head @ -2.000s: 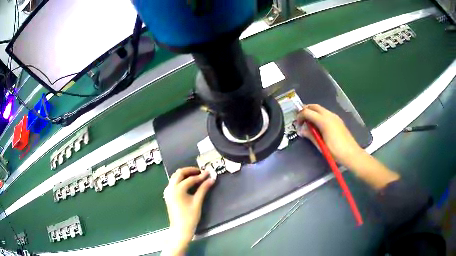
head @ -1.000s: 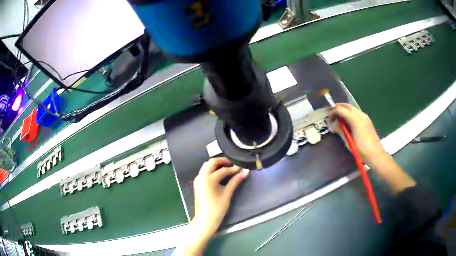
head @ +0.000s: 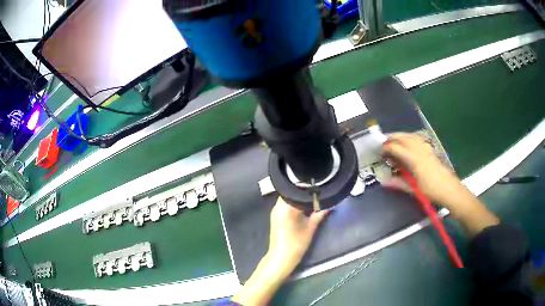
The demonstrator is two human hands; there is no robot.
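Note:
A silver-grey carrier strip (head: 369, 174) with shiny rounded lobes lies on the black pad (head: 245, 221), partly hidden under the ring light (head: 279, 186). My left hand (head: 290, 236) is at the strip's left end; its fingertips are partly hidden by the ring light. My right hand (head: 418, 164) grips a red-handled brush-like tool (head: 431, 215), its pale collar and brownish tip pointing up-left above the strip. The right fingers are blurred and cover part of the strip. The blue microscope head (head: 251, 42) stands over the pad.
Several other strips (head: 173, 200) lie on the green mat at left, one (head: 519, 57) at far right. A white label (head: 348, 106) is at the pad's far edge. Thin tweezers (head: 343, 281) lie near front. A monitor (head: 113, 45) and red (head: 48, 148) and blue (head: 73, 128) bins stand at left.
My left hand and the strip have moved right, bringing the left fingertips under the ring light. My right hand has moved right too, still with the red-handled tool. The whole view has shifted somewhat.

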